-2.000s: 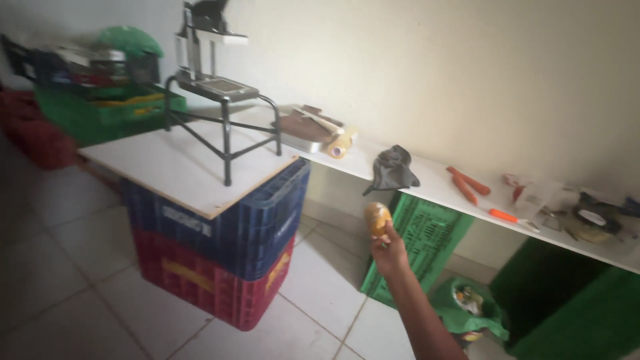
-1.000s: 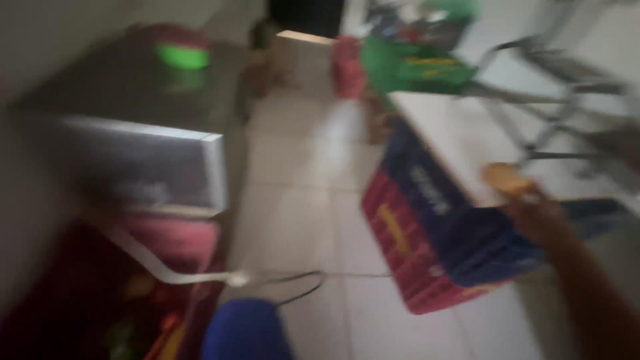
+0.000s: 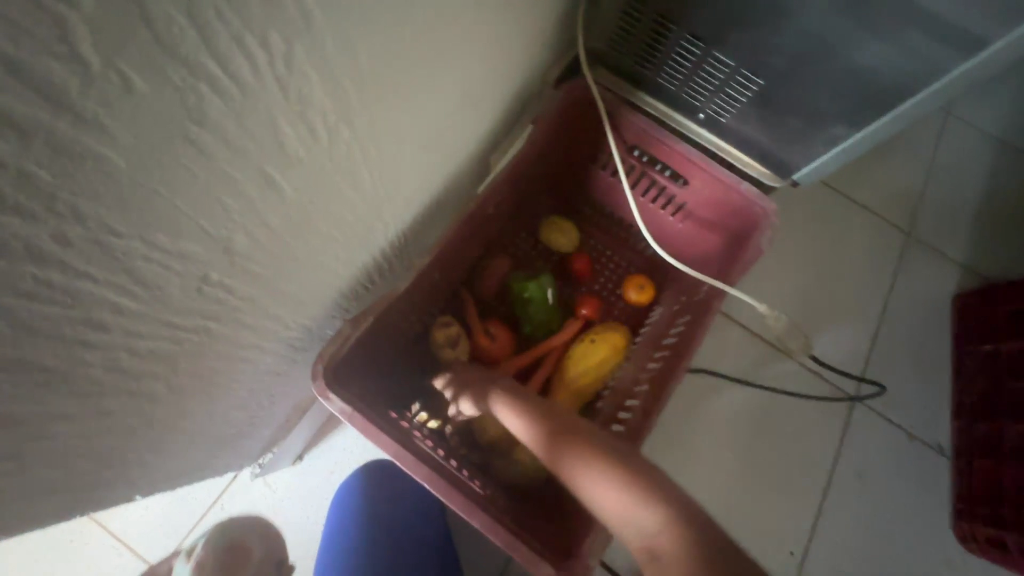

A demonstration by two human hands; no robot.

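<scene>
My right hand (image 3: 464, 392) reaches down into a pink-red plastic crate (image 3: 696, 196), its fingers curled; whether anything is in them is hidden by blur. Just above the hand lies a mottled tan oval piece of produce (image 3: 450, 340). Beside it are a round red vegetable (image 3: 494, 344) and carrots (image 3: 544, 348). A large yellow fruit (image 3: 596, 356) lies right of the carrots, partly behind my forearm. Farther in are a green bell pepper (image 3: 536, 304), small red tomatoes (image 3: 588, 308), an orange citrus fruit (image 3: 638, 290) and a yellowish oval one (image 3: 559, 234). My left hand is not seen.
A rough wall (image 3: 200, 200) runs along the crate's left side. A vented metal appliance (image 3: 816, 72) stands at its far end. A white cord (image 3: 624, 180) crosses the crate to a plug joint (image 3: 788, 332). Another dark red crate (image 3: 988, 432) stands at right.
The view has swung from the white shelf and stacked crates to the produce crate. My right hand, earlier holding a yellow-brown oval thing out in front, is now down inside this crate.
</scene>
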